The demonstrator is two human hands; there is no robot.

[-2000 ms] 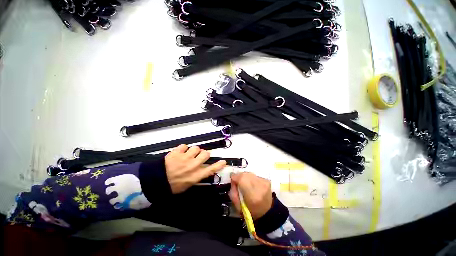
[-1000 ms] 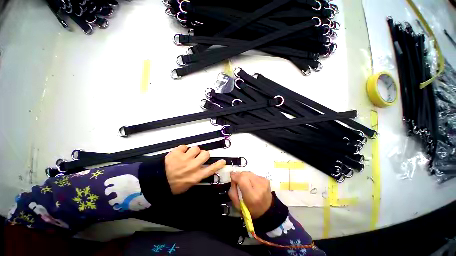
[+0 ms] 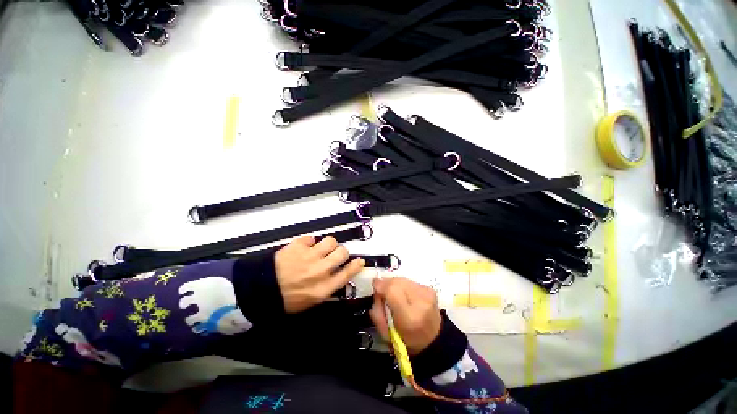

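Observation:
My left hand (image 3: 313, 273) lies palm down over black webbing straps (image 3: 376, 261), its fingers bent and pressing near their ringed ends. A D-ring (image 3: 393, 261) shows just right of the fingertips, another below them. My right hand (image 3: 408, 311) grips a slim yellow pen-shaped tool (image 3: 397, 346) with an orange cord at its tail. The tool's tip is hidden by my right fingers, which are close to the left fingertips. More black straps lie below the hands, partly hidden by my sleeves.
A fanned pile of loose straps (image 3: 485, 212) lies ahead, with a bigger pile (image 3: 404, 57) behind it. A yellow tape roll (image 3: 621, 139), more straps (image 3: 675, 121) and crinkled clear plastic (image 3: 723, 194) are at right. More straps (image 3: 133, 20) lie at far left. Tape marks the table.
My left hand has shifted slightly right, and its fingers are drawn in more. My right hand and the tool look nearly unmoved. The view has shifted slightly.

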